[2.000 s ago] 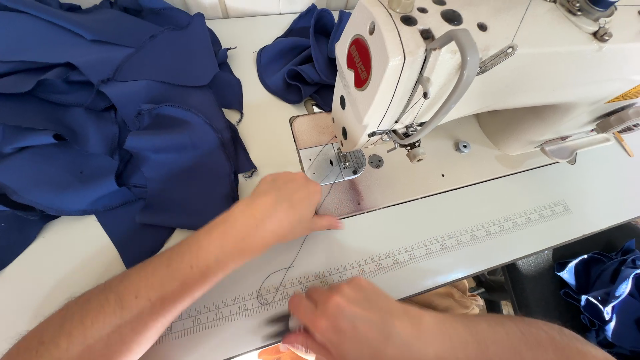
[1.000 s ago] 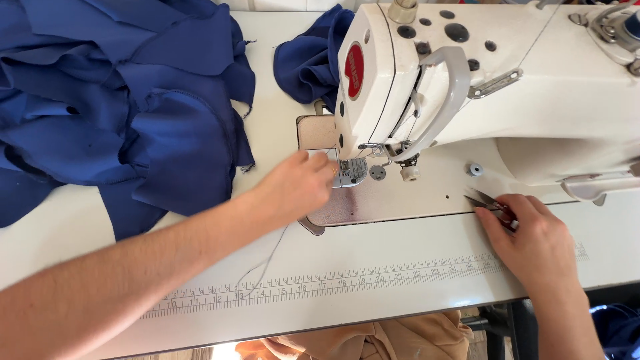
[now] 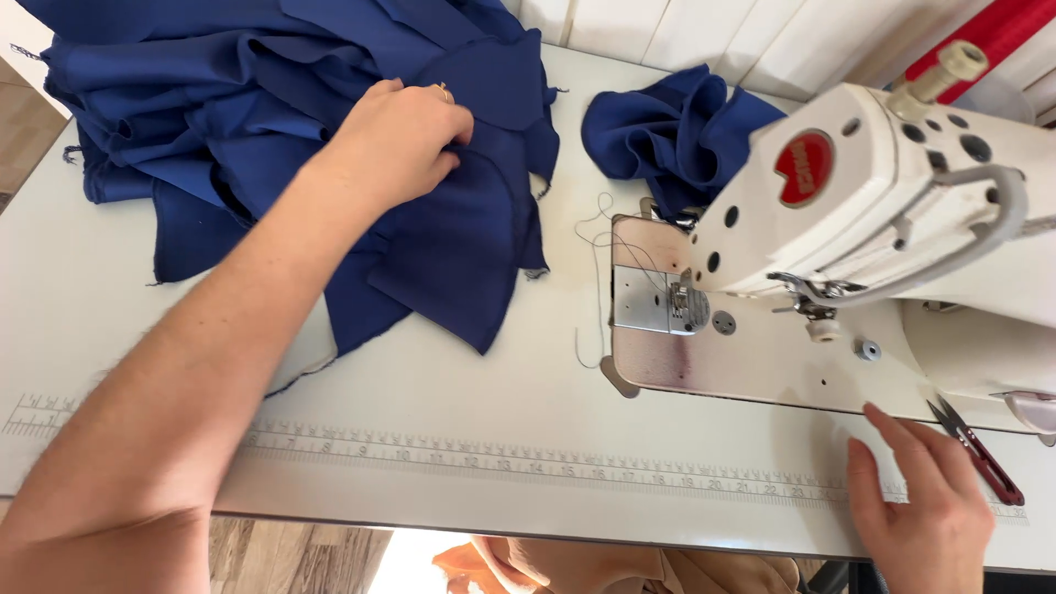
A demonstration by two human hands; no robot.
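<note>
My left hand [image 3: 404,140] lies on the heap of blue fabric pieces [image 3: 272,124], its fingers curled at the edge of one piece; whether they pinch the cloth is hard to tell. Over the table's front right, my right hand [image 3: 924,495] has its fingers apart and holds nothing. Just beside it rest red-handled thread snips [image 3: 982,462], blades pointing up and left. The white sewing machine [image 3: 858,190] stands at the right, its presser foot [image 3: 685,305] over the metal needle plate [image 3: 643,299]. A loose thread [image 3: 600,280] trails left of the plate.
A smaller bunch of blue fabric [image 3: 676,132] lies behind the machine's head. A printed ruler scale [image 3: 536,466] runs along the table's front. A small metal bobbin-like part [image 3: 868,350] sits on the machine bed. White wall boards [image 3: 610,29] stand behind; tan cloth [image 3: 594,569] shows below the table edge.
My left hand has moved from beside the needle area to the blue heap. My right hand has let go of the snips, which now lie on the table. The view has shifted left.
</note>
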